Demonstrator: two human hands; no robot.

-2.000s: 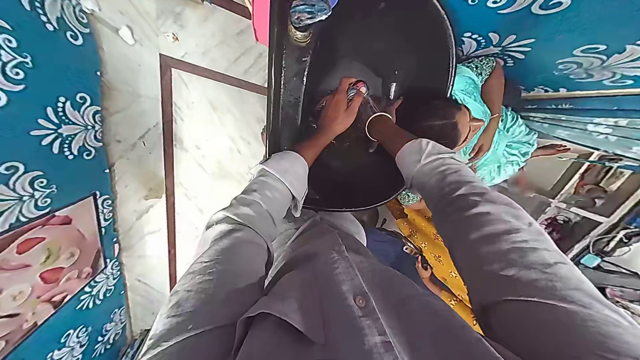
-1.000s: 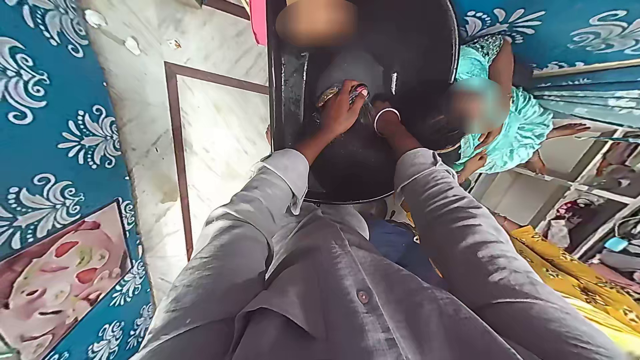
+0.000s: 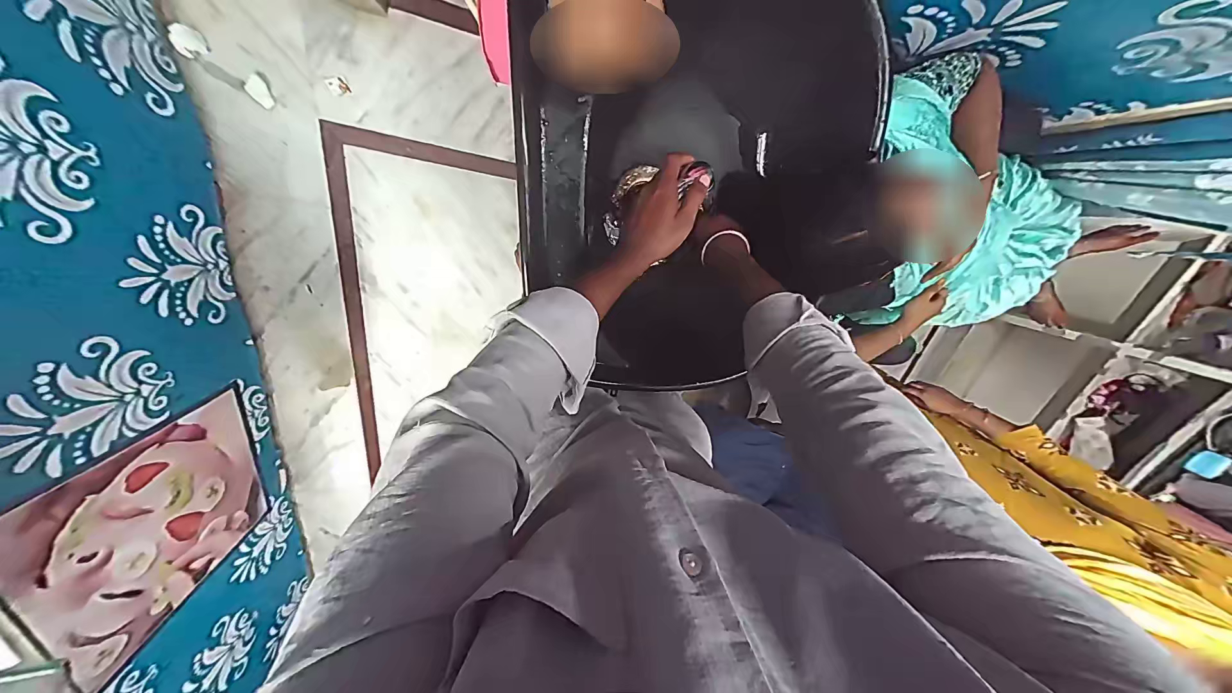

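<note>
My left hand (image 3: 666, 214) is curled around a small shiny object (image 3: 695, 181) with a pink part; its kind is too small to tell. Just right of it, my right hand (image 3: 714, 229) is low and dark, with a pale band (image 3: 724, 243) at the wrist, and its fingers are mostly hidden. Beside the left hand's fingers lies a crumpled, shiny metallic-looking thing (image 3: 630, 188). Both hands are over a glossy black surface (image 3: 674, 337) with a rounded edge.
A person in a turquoise dress (image 3: 1025, 250) is at the right of the black surface. Below is a person in yellow patterned clothing (image 3: 1049, 481), beside cluttered shelves (image 3: 1145, 361). A marble floor (image 3: 433, 250) and a blue patterned wall (image 3: 96, 241) are at left. A blurred round shape (image 3: 604, 43) is at the top.
A blurred round shape has come in at the top of the black surface. The person in turquoise has shifted, and more of the yellow clothing shows. My hands remain close together.
</note>
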